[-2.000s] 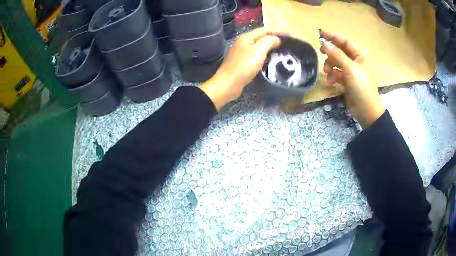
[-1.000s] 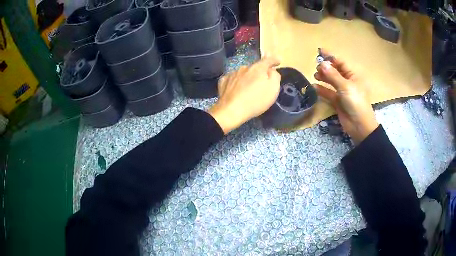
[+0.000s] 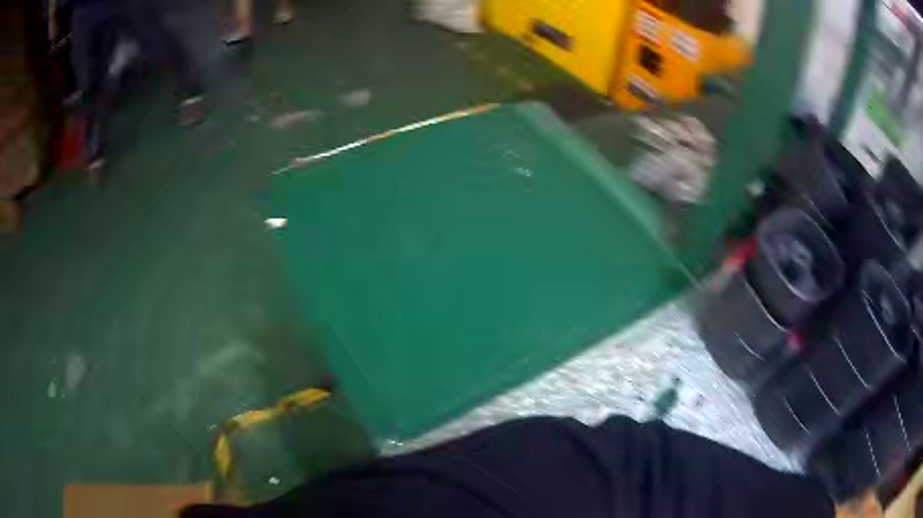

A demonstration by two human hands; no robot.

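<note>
Dark grey plastic housings (image 3: 800,265) stand in stacks at the right edge, blurred by motion. A dark sleeve crosses the bottom of the view. A small patch of my left hand (image 3: 860,505) shows at its end in the bottom right corner, cut off by the edge; its fingers and anything in it are hidden. My right hand is out of view. Bubble wrap (image 3: 627,369) lies between the sleeve and the green bench top (image 3: 455,253).
Green floor (image 3: 152,304) with a yellow marking (image 3: 263,413) lies to the left. A yellow cabinet (image 3: 567,35) and a whitish bundle (image 3: 673,157) are at the top. People's legs show at the top left. Cardboard (image 3: 132,500) is at the bottom left.
The view has swung to the left. The stacks are now at the right edge, and the held housing, the small part, most of the paper and my right hand have left the picture.
</note>
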